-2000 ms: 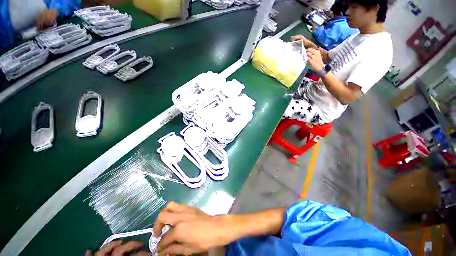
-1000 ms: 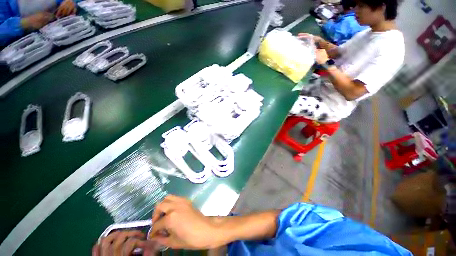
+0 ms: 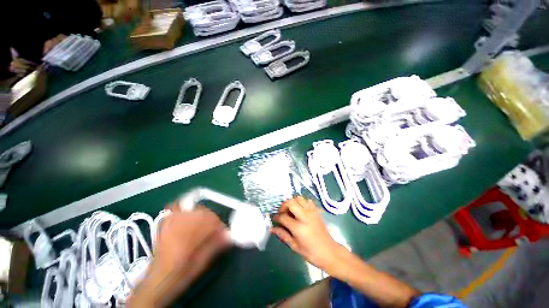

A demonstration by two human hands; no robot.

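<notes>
My left hand, blurred, holds a white plastic frame by its looped end, raised over the bench. The frame's solid round end points right, towards my right hand. My right hand is just right of that end, at the lower edge of the pile of pins, with fingers bent. I cannot tell if it holds a pin. A left-hand group of frames lies overlapping at the lower left, partly behind my left hand. Two frame stacks lie right of the pins.
Bulk frame stacks and a yellowish plastic bag are on the right bench. A pale strip borders the belt, which carries several frames. Boxes and another person's hand are across it. A red stool stands right.
The view has swung left, showing the left-hand group of frames. My left hand has lifted the frame from the bench and moved left. My right hand has come off the frame, beside the pins.
</notes>
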